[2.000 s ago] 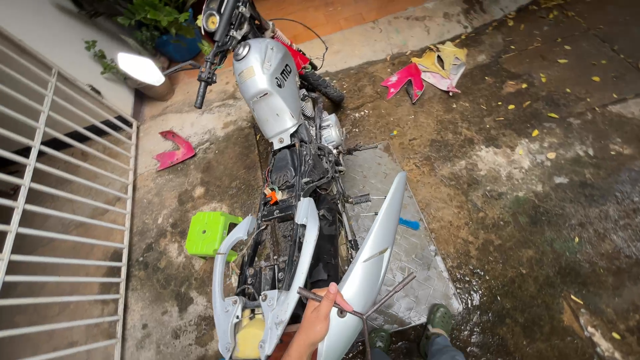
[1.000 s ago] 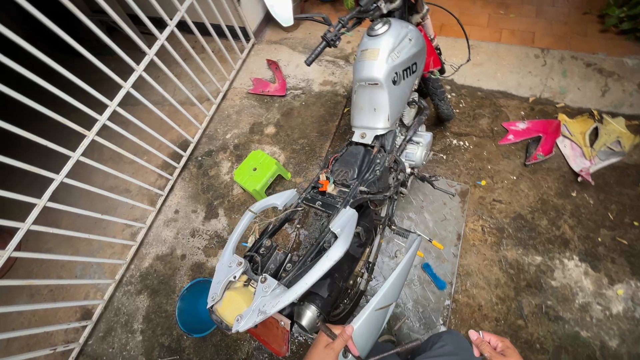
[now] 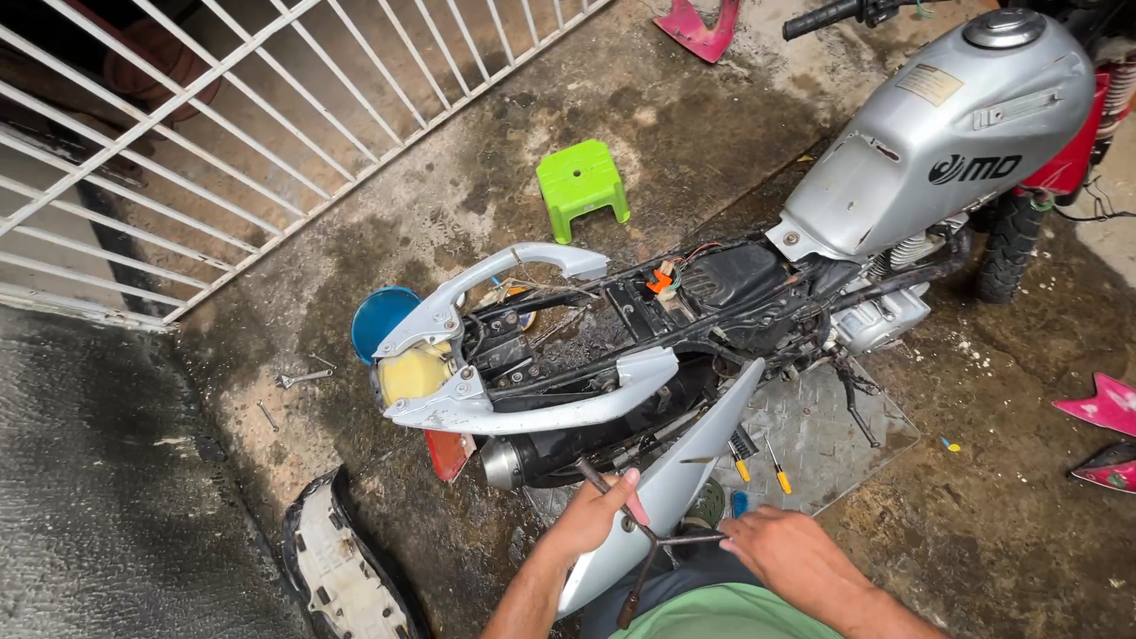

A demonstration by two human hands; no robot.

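My left hand (image 3: 596, 515) grips one arm of a Y-shaped socket wrench (image 3: 654, 538), thumb along it, over a silver motorcycle side panel (image 3: 679, 475). Fingers of my right hand (image 3: 781, 541) close on the tip of another arm of the wrench, while the third arm points down toward my body. The panel lies slanted in front of me, its narrow end near the bike. Beyond my hands stands the motorcycle with its seat off, its frame bare, a silver fuel tank (image 3: 941, 142) at the right and a silver grab rail (image 3: 568, 408) at the rear.
A green plastic stool (image 3: 581, 182) and a blue bucket (image 3: 382, 321) are beyond the bike. The upturned seat (image 3: 342, 559) lies at lower left, near an adjustable wrench (image 3: 306, 377). Yellow-handled screwdrivers (image 3: 781, 479) rest on a metal plate (image 3: 825, 426). A white barred gate (image 3: 293, 222) borders the floor.
My right hand, at my lap a second ago, is now at the wrench beside my left hand. The view has turned toward the rear of the bike.
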